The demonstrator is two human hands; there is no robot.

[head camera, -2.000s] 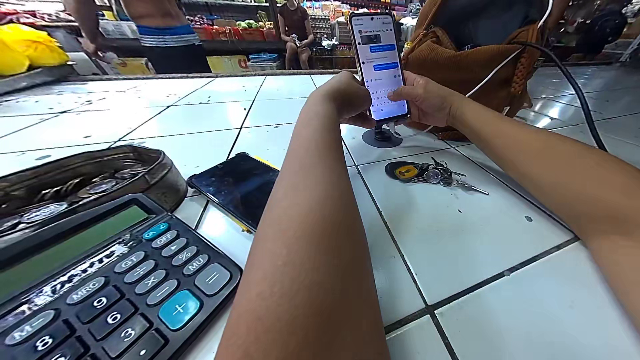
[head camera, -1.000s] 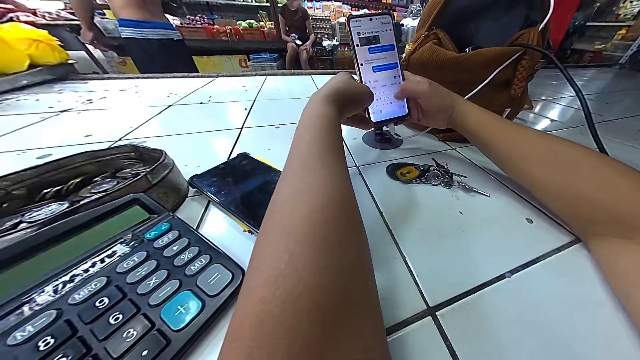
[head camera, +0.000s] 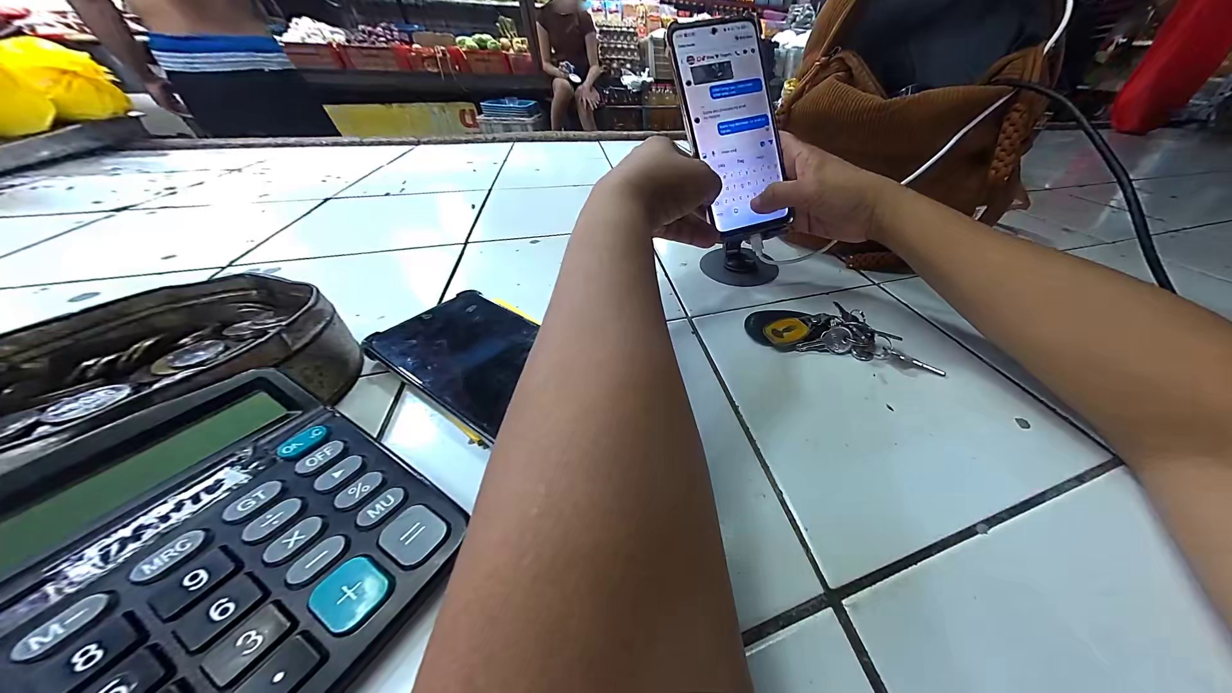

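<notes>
A lit smartphone (head camera: 736, 144) showing a message screen and keyboard stands upright above a small round-based phone stand (head camera: 739, 267), a white cable at its lower edge. My left hand (head camera: 664, 188) grips its left side, thumb by the keyboard. On the right side, my right hand (head camera: 828, 192) holds it too, the thumb over the lower keys. Below them a bunch of keys (head camera: 852, 337) with a black and yellow fob lies on the white tiles. A dark-screened phone (head camera: 457, 356) lies flat left of my left forearm, which partly hides it.
A large calculator (head camera: 241, 539) fills the lower left, beside a worn container (head camera: 332, 337) of coins. A brown corduroy bag (head camera: 895, 135) stands behind my right hand, cables across it. Beyond the tiled counter (head camera: 385, 226) are a standing person, a seated person and produce crates (head camera: 375, 58). Yellow plastic bags (head camera: 58, 87) sit far left.
On the phone screen, the message view has shifted slightly. The standing person at the back left has moved a little to the right since one second ago. Both my hands remain on the phone.
</notes>
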